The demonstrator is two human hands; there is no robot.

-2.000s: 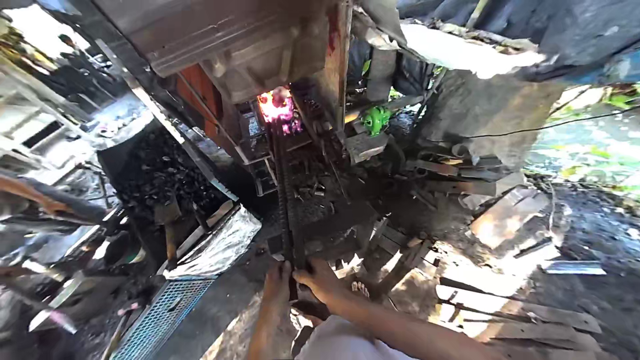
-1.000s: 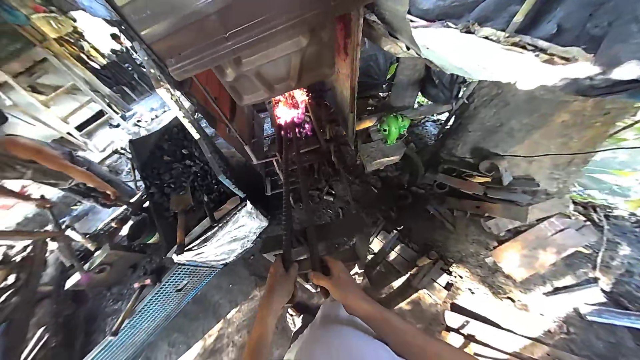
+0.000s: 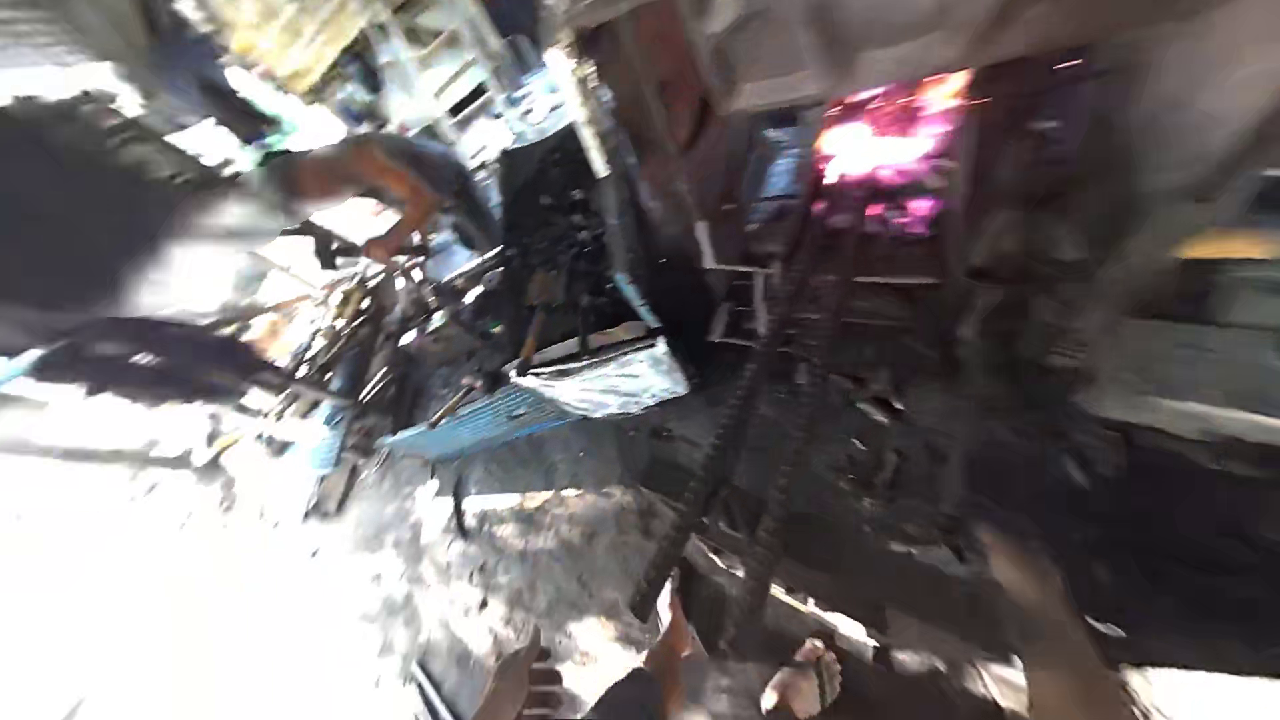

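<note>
Two long ribbed metal bars (image 3: pixel 715 450) slope from the glowing forge fire (image 3: pixel 885 150) down to the bottom centre, near my feet. Left of their lower ends is my left hand (image 3: pixel 520 678), off the bars, its fingers showing and nothing in them. My right hand (image 3: pixel 1010 560) is well to the right of the bars, over the dark ground. It is blurred, so its fingers cannot be made out. Neither hand touches the bars.
A bin of charcoal (image 3: pixel 545 210) with a wooden-handled tool stands left of the forge. Below it lies a blue mesh panel (image 3: pixel 490 422) beside a crumpled silvery sheet (image 3: pixel 615 380). Another person (image 3: pixel 390 185) bends over a cluttered pile at the upper left.
Both hands have let go of the bars and moved apart, left and right. The bars still reach into the fire. The view has swung left.
</note>
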